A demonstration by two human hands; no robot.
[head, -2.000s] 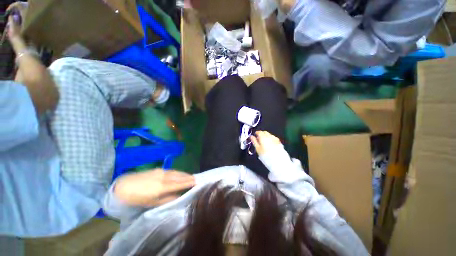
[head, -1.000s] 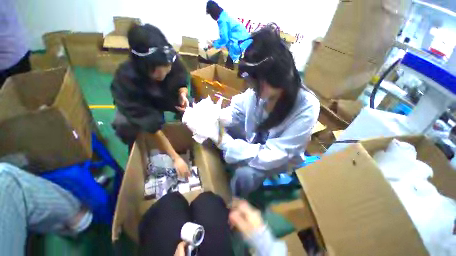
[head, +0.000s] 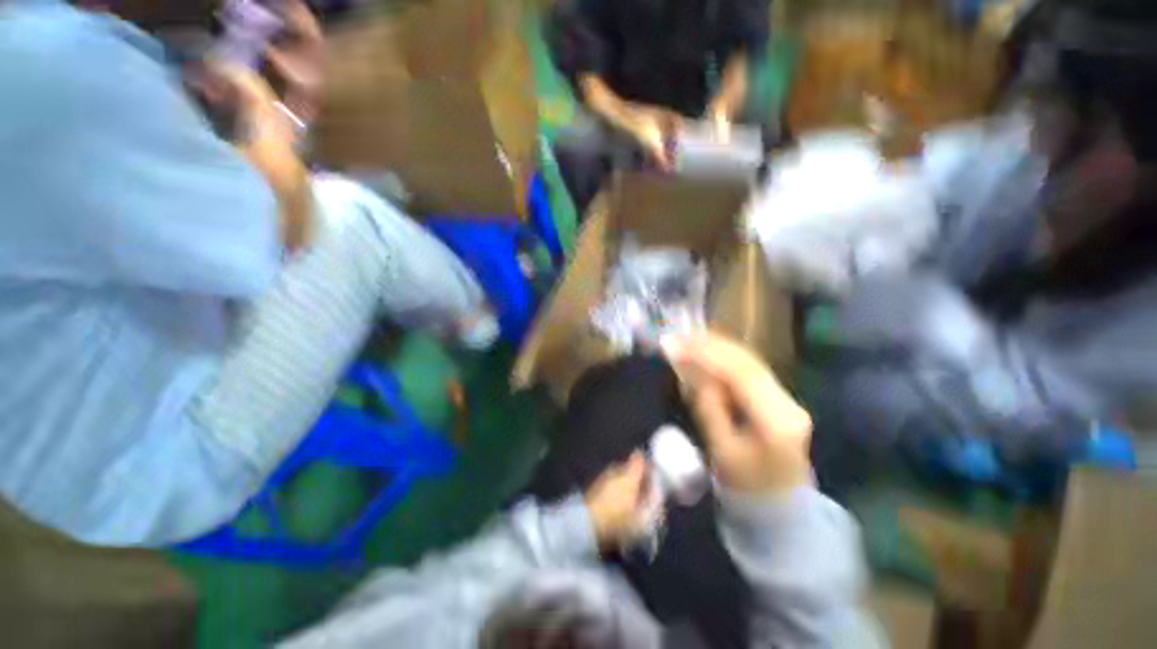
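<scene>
The frame is blurred. A white handheld mini fan is over my black-trousered lap, its round head up and to the right of my left hand. My left hand is closed around its handle. My right hand is raised just above and right of the fan, fingers bent towards the middle carton. Whether its fingertips hold something small is too blurred to tell. The open middle carton stands beyond my knees with a white and silver jumble inside.
A person opposite holds a long white box over the carton's far end. The right neighbour has a white bundle. The left neighbour's leg and a blue stool are at left. Brown cartons stand at lower right and upper left.
The view has tilted down and turned. My left hand now holds the fan more fully in view. My right hand has come in beside the fan. The person opposite now holds a white box.
</scene>
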